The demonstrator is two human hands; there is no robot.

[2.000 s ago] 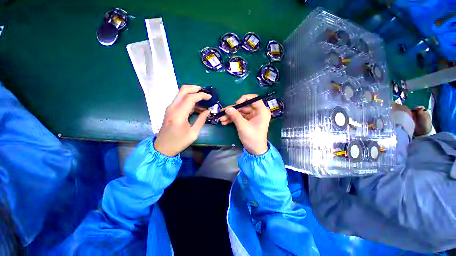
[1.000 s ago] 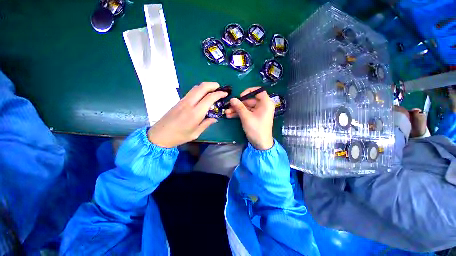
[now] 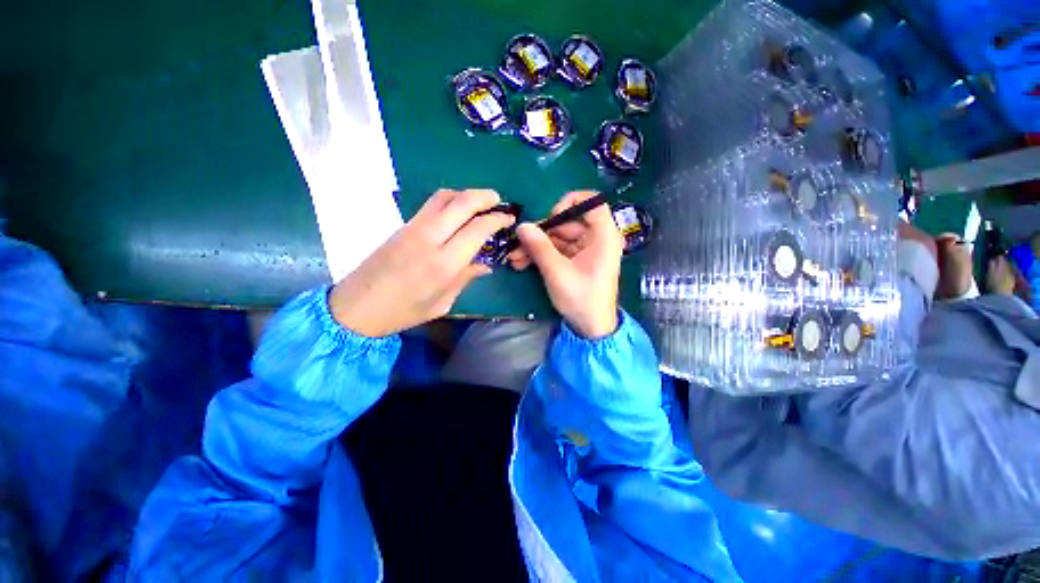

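My left hand (image 3: pixel 416 262) holds a round dark housing (image 3: pixel 495 248) near the bench's front edge; its fingers cover most of it. A dark disc edge shows under the left fingertips, likely the display module. My right hand (image 3: pixel 579 260) grips thin black tweezers (image 3: pixel 574 213), their tip at the housing between both hands. The tip itself is hidden by the fingers. Another open housing (image 3: pixel 631 227) lies just right of my right hand.
Several open housings (image 3: pixel 544 122) lie on the green bench (image 3: pixel 205 148) ahead of my hands. Long white strips (image 3: pixel 348 171) lie left. A tall stack of clear trays (image 3: pixel 730 216) stands right. People in blue (image 3: pixel 57 342) and grey (image 3: pixel 890 456) smocks sit either side.
Since two seconds ago, my left hand has closed over the disc and housing, hiding the disc's face. The view has shifted, so the two round parts at far upper left are out of frame.
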